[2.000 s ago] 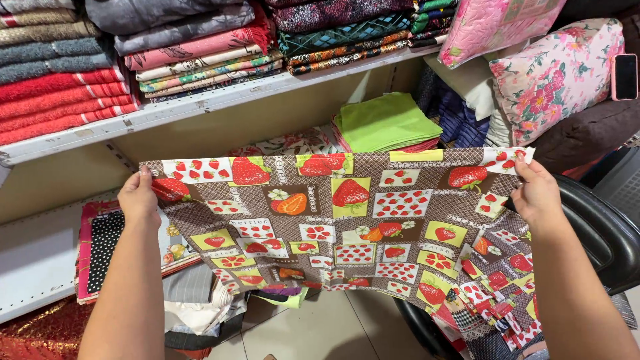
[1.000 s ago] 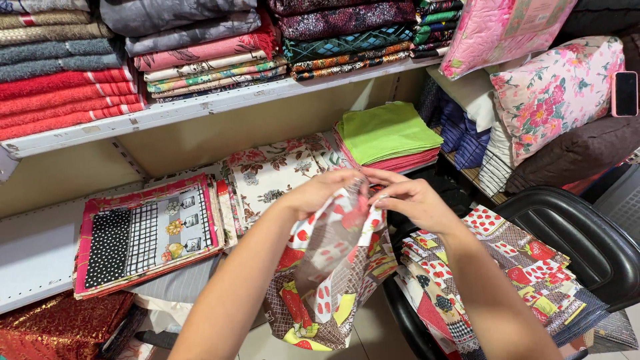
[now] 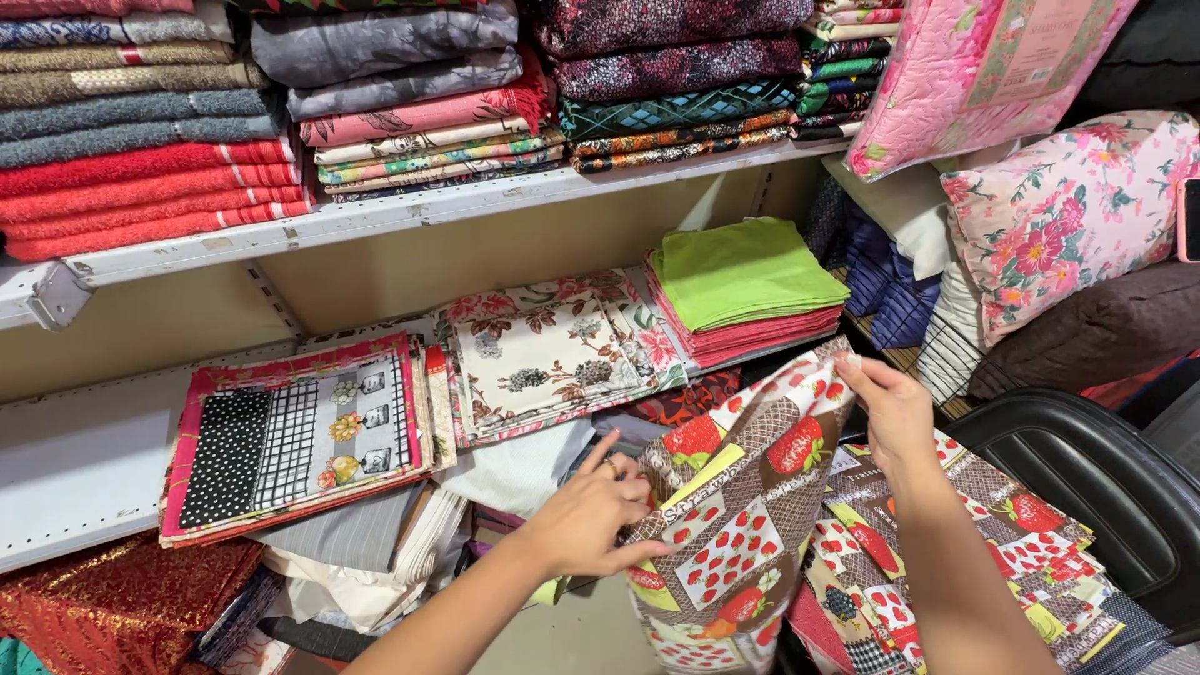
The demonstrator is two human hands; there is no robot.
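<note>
A brown cloth printed with strawberries hangs partly folded between my hands at the lower centre. My right hand pinches its upper right corner between thumb and fingers. At the cloth's left edge is my left hand, a ring on one finger, its index finger raised and its thumb against the fabric; whether it grips the cloth is not plain. To the right, a pile of similar strawberry-print cloths lies on a black chair, partly hidden by my right forearm.
Folded towels and fabrics fill the upper shelf. On the lower shelf lie patterned cloths, floral cloths and a green-topped stack. Pillows stand at right. Below are more fabrics.
The cloth was spread wide between both hands two seconds ago, then gathered with the hands together. Now it hangs partly folded, and my hands have moved apart again, the left one lower.
</note>
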